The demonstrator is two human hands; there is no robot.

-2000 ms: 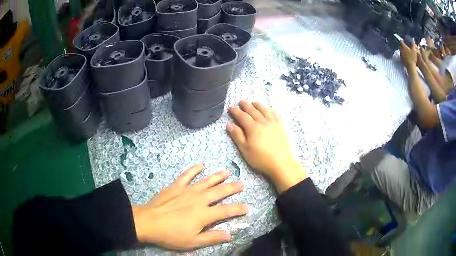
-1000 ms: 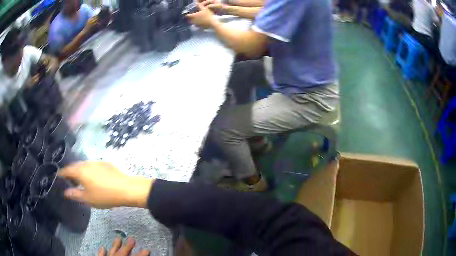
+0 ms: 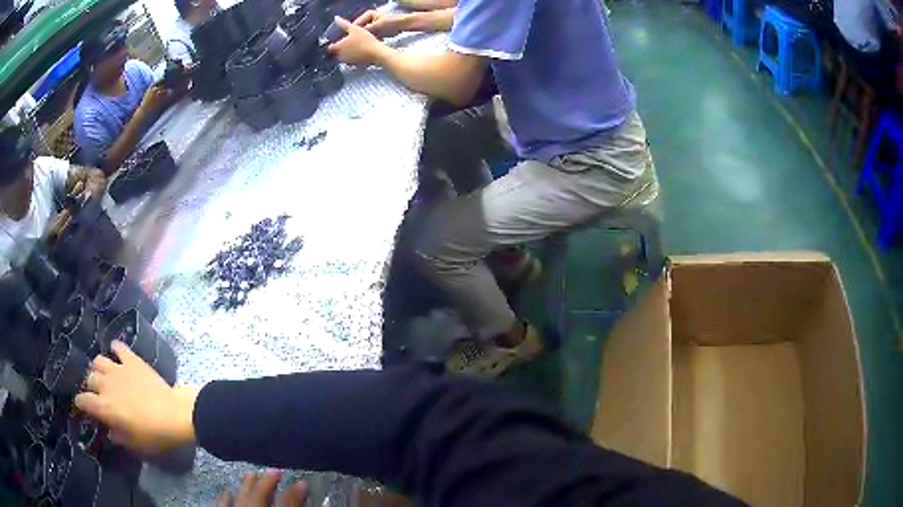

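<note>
Dark stacked plastic housings (image 3: pixel 144 342) stand in rows on the left of the table, partly blurred. My right hand (image 3: pixel 139 401) reaches across to them, its fingers over the housings' tops; whether it grips one cannot be told. My left hand (image 3: pixel 262 492) is cut off by the bottom edge; only its fingers show, apart, over the bubble wrap (image 3: pixel 327 327). A loose heap of small plastic parts (image 3: pixel 252 259) lies mid-table, with a smaller group beyond it.
A large open cardboard carton (image 3: pixel 748 416) stands at the lower right, its visible inside empty. A seated person (image 3: pixel 554 89) works at the table's right side, near more housings (image 3: pixel 282 84). Two people sit across at the left. Blue stools (image 3: pixel 789 50) stand on the green floor.
The view has swung right, bringing the carton into sight. My right hand has moved from the bubble wrap onto the housings. My left hand has gone from full view to fingers at the bottom edge.
</note>
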